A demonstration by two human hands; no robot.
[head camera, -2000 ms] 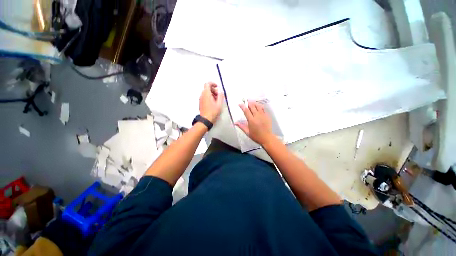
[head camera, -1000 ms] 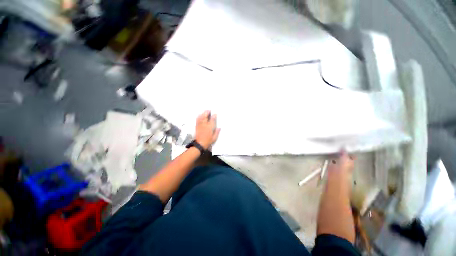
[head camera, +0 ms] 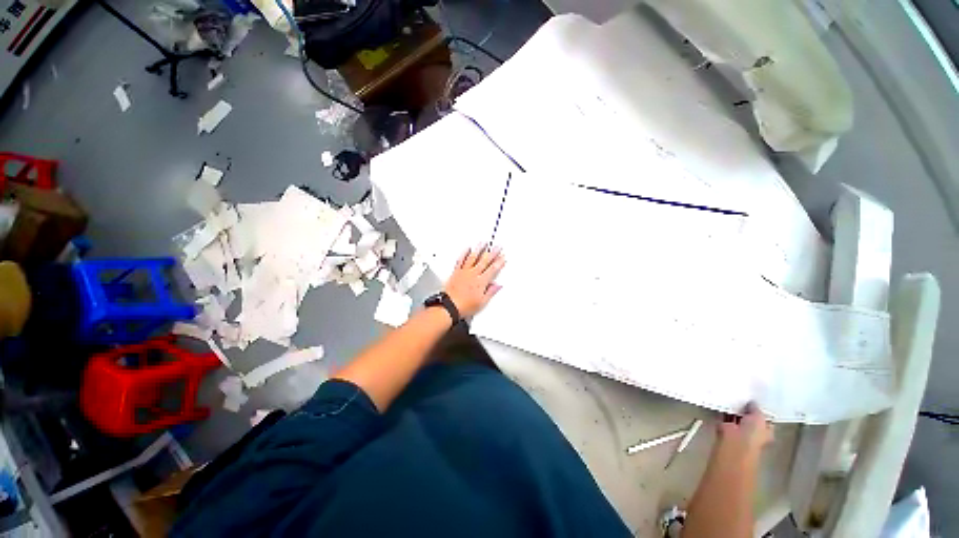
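A large white paper pattern (head camera: pixel 652 315) lies over the table, its right end reaching onto the white padded arms. Thin black cloth edges (head camera: pixel 662 200) show as lines between the paper parts. My left hand (head camera: pixel 476 282) lies flat, fingers spread, on the paper near its left lower edge, below a short black line. My right hand (head camera: pixel 745 427) is at the paper's near edge at right, fingers bent around the edge, with a small dark bit beside the fingertips. Whether that bit is cloth cannot be told.
Two white strips (head camera: pixel 658 441) lie on the table cover (head camera: pixel 568 405). Padded arms (head camera: pixel 889 410) stand at right. Paper offcuts (head camera: pixel 279 263) litter the floor. Blue (head camera: pixel 131 294) and red (head camera: pixel 147 389) stools stand left. A cardboard box (head camera: pixel 394 68) is at the top.
The view has turned, showing more floor at left. My right hand has moved from the middle of the paper to its near edge at right. My left hand now lies flat on the paper.
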